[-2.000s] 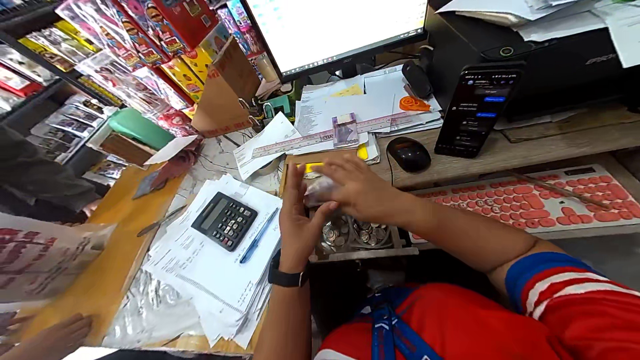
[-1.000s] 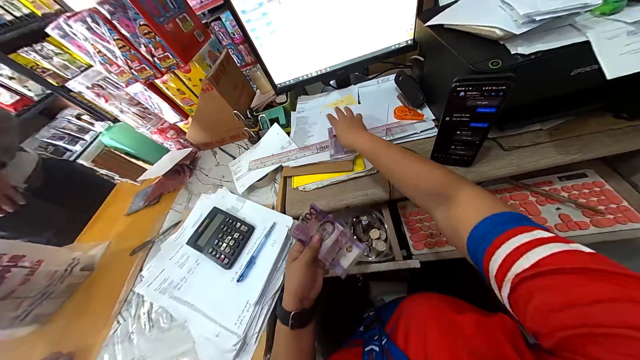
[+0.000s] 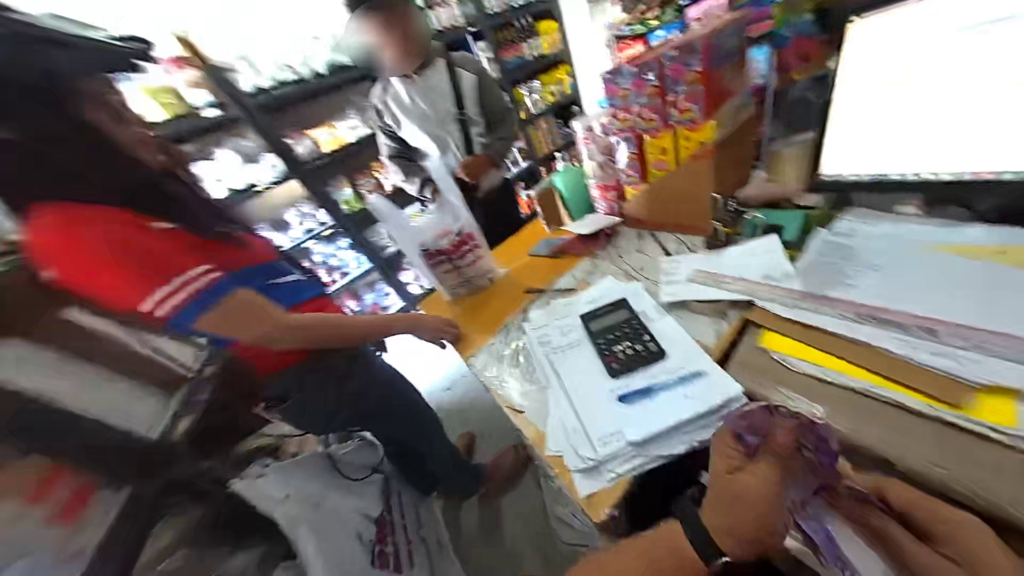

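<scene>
Purple banknotes [image 3: 818, 500] are bunched in my left hand [image 3: 756, 480], which wears a black wristband, at the lower right. My right hand [image 3: 928, 520] is beside it at the lower right edge, its fingers on the lower part of the same notes; blur hides the fingertips. Left of my hands lies a stack of papers [image 3: 576, 400], carrying a black calculator [image 3: 622, 336] and a blue pen [image 3: 662, 386]. A yellow envelope or sheet [image 3: 848, 370] shows in the wooden compartment above my hands.
A seated person in a red and blue shirt [image 3: 248, 272] rests a hand on the orange counter's edge [image 3: 480, 336]. Across the counter another person stands by a white plastic bag [image 3: 460, 248]. A monitor [image 3: 928, 96] and loose papers [image 3: 904, 272] are at the right; shelves of goods stand behind.
The view has swung left, bringing the seated person into sight. My right hand has come back from the papers under the monitor to the banknotes in my left hand.
</scene>
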